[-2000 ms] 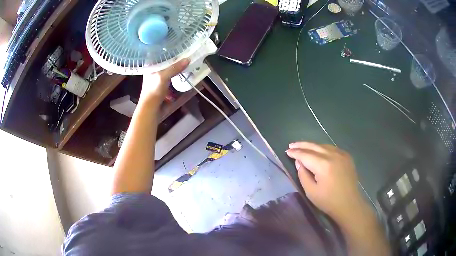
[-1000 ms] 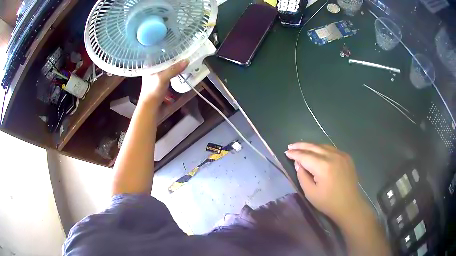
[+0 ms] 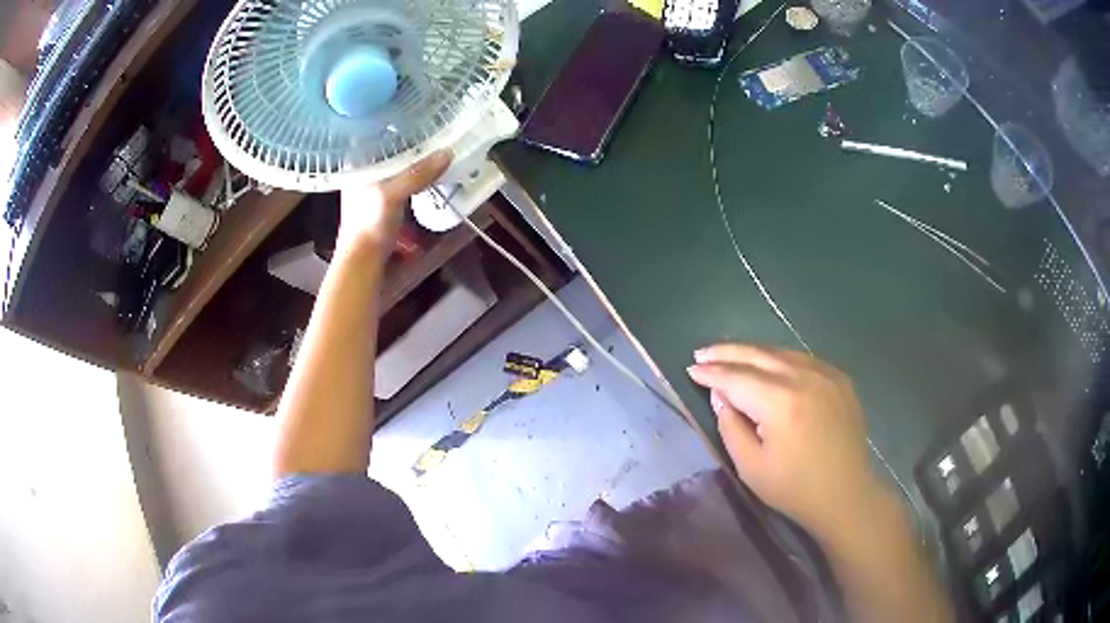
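The desk fan (image 3: 362, 82), with a white round cage and pale blue hub, stands at the top left by the bench edge. My left hand (image 3: 383, 201) grips its lower rim; the fingers are partly hidden behind the cage. The fan cord (image 3: 536, 280) runs from the fan's base down across the bench edge. My right hand (image 3: 779, 414) rests on the dark green mat (image 3: 633, 231) near the edge, fingers slightly bent, with nothing visible in it.
A dark maroon smartphone (image 3: 594, 85), keypad phone (image 3: 699, 27), blue circuit board (image 3: 799, 78), white stick (image 3: 903, 155), tweezers (image 3: 943, 246) and plastic cups (image 3: 934, 76) lie on the mat. Black handsets (image 3: 988, 487) lie at right. Brown shelves (image 3: 231, 243) stand at left.
The view has shifted slightly, so the bench items sit a little further left and up. Both hands keep their places; the left still holds the fan.
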